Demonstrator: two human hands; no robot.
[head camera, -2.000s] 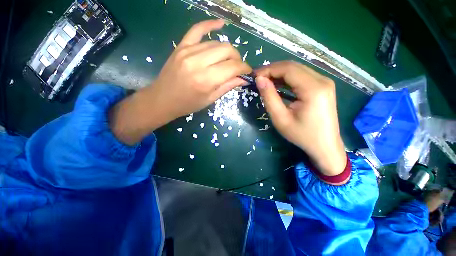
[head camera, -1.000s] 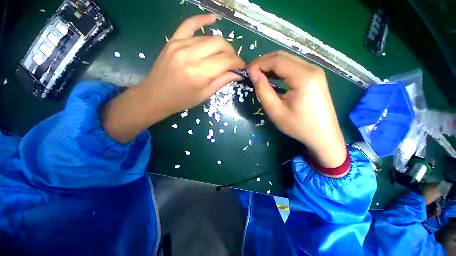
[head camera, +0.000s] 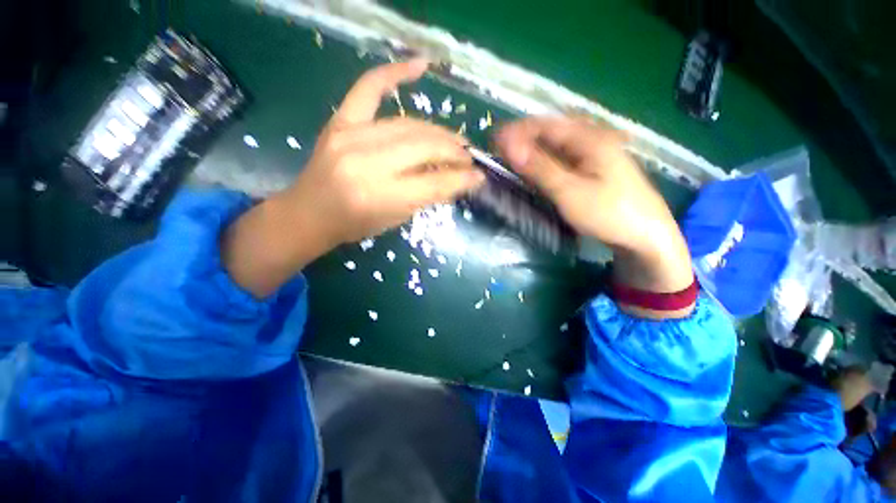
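Observation:
An open phone body (head camera: 521, 208), blurred, is held over the bench, tilted so that part of its flat side shows. My left hand (head camera: 393, 182) grips its upper left end between thumb and fingers, index finger raised. My right hand (head camera: 580, 172), blurred, is at its upper right edge; whether its fingers touch the phone is unclear. Small white parts (head camera: 432, 234) lie loose in a pile below the hands, with a few yellowish slivers among them.
Another open phone (head camera: 157, 123) lies at upper left, one more (head camera: 701, 76) on the green belt beyond the whitish rail (head camera: 550, 90). A blue bin (head camera: 739, 241) with white bits and clear bags (head camera: 801, 285) are at right. Another person's hand (head camera: 853, 389) shows at lower right.
The phone has turned from edge-on to show its flat side. My right hand has shifted its hold and blurs with motion. My left hand still grips the phone's end.

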